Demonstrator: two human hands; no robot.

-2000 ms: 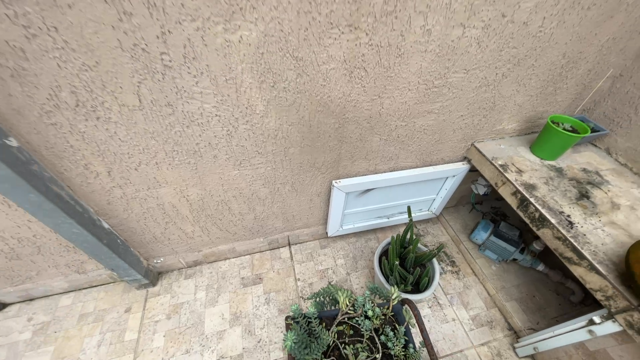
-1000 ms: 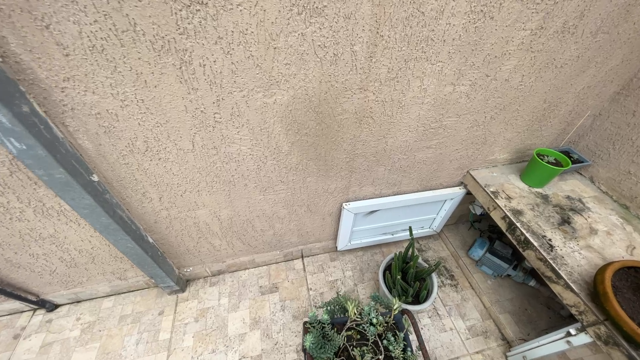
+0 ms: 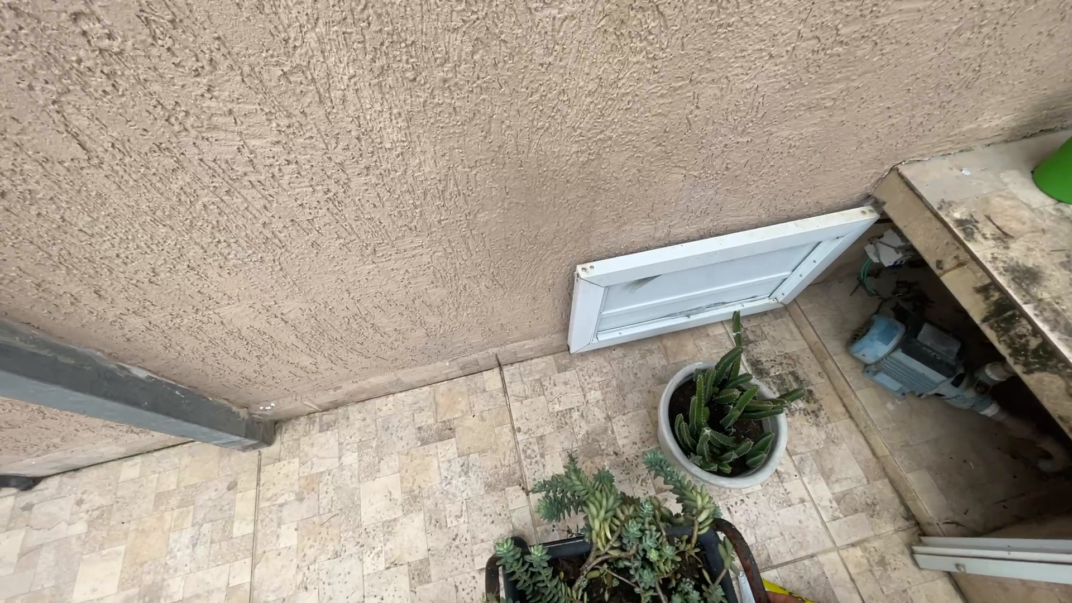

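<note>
Neither of my hands shows plainly. Near the bottom edge, a sliver of something yellow and an orange-brown patch appear beside a dark rectangular planter (image 3: 727,556); whether the patch is part of my right hand is unclear. Grey-green succulents (image 3: 615,511) fill the planter, whose curved, rusty-looking handle (image 3: 745,557) is at its right side. Its lower part is cut off by the frame. Beyond it, a round pale-grey pot (image 3: 667,435) on the tiled floor holds a spiny green cactus-like plant (image 3: 724,410). A white framed panel (image 3: 695,289) leans against the textured wall behind.
At right, a stained stone ledge (image 3: 997,260) overhangs a blue-grey electric pump (image 3: 909,356) with pipes. A green pot (image 3: 1057,172) sits on the ledge. White metal profiles (image 3: 997,559) lie low at right. A grey metal post (image 3: 126,389) stands at left.
The view has shifted, so the green pot is now cut off at the right edge and the terracotta-coloured pot seen on the ledge one second ago is out of frame.
</note>
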